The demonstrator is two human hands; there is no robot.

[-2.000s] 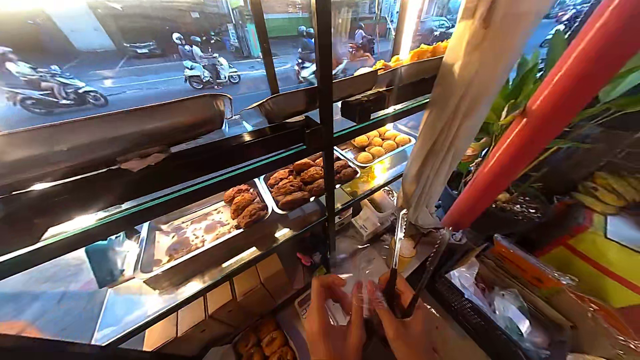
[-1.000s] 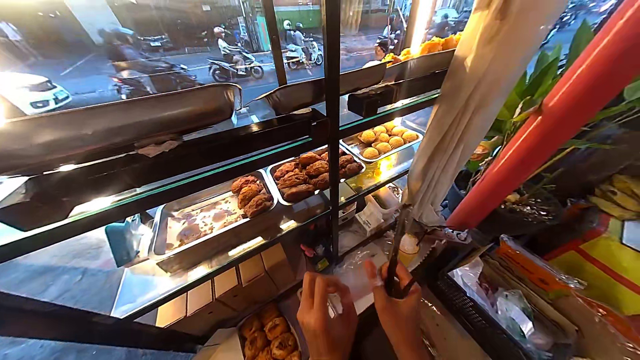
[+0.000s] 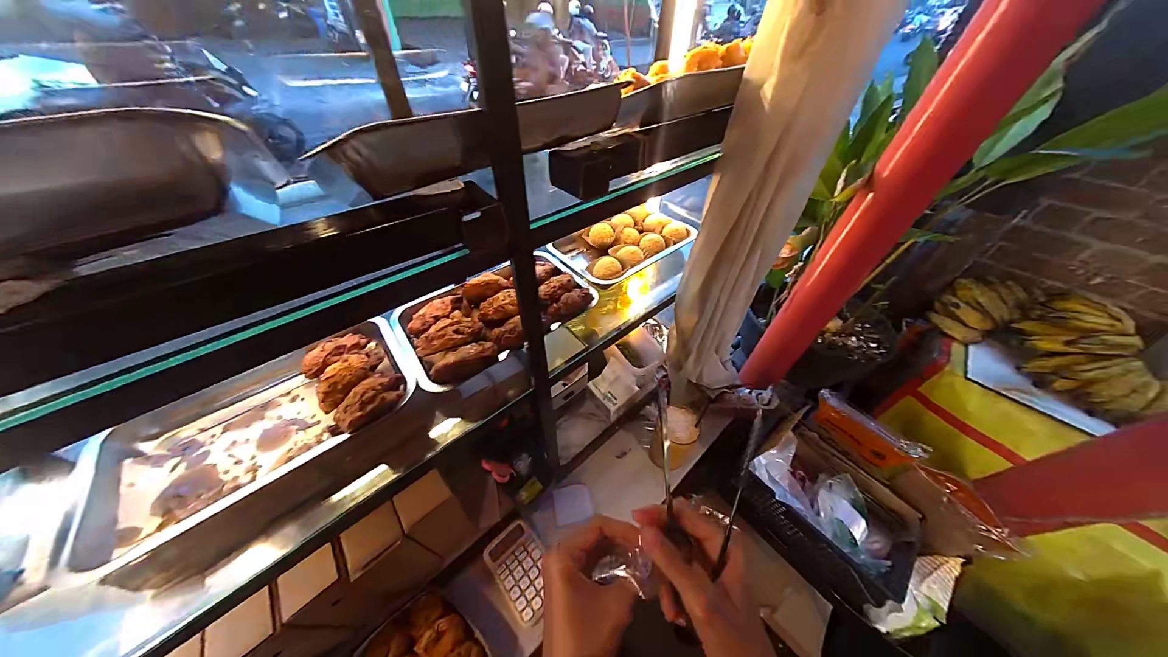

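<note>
My left hand (image 3: 591,584) pinches a clear plastic bag (image 3: 630,568) between thumb and fingers. Beside it, my right hand (image 3: 707,584) holds metal tongs (image 3: 666,438), their arms apart and pointing up and away, while its fingertips meet the bag. Left of my hands a calculator (image 3: 520,573) lies on the counter. A container of brown fried food (image 3: 424,630) is partly cut off at the bottom edge. Behind the tongs stands a cup (image 3: 680,427) with pale contents.
The glass display shelf carries a tray of a few fried pieces (image 3: 87,511), a tray of browned pieces (image 3: 456,328) and a tray of round balls (image 3: 630,251). At right are a black basket (image 3: 803,520), a red pole (image 3: 912,182), a cloth curtain (image 3: 766,182) and bananas (image 3: 1077,338).
My hands have come together at the plastic bag after being farther apart a second ago. The calculator now shows beside my left hand. Traffic outside has moved.
</note>
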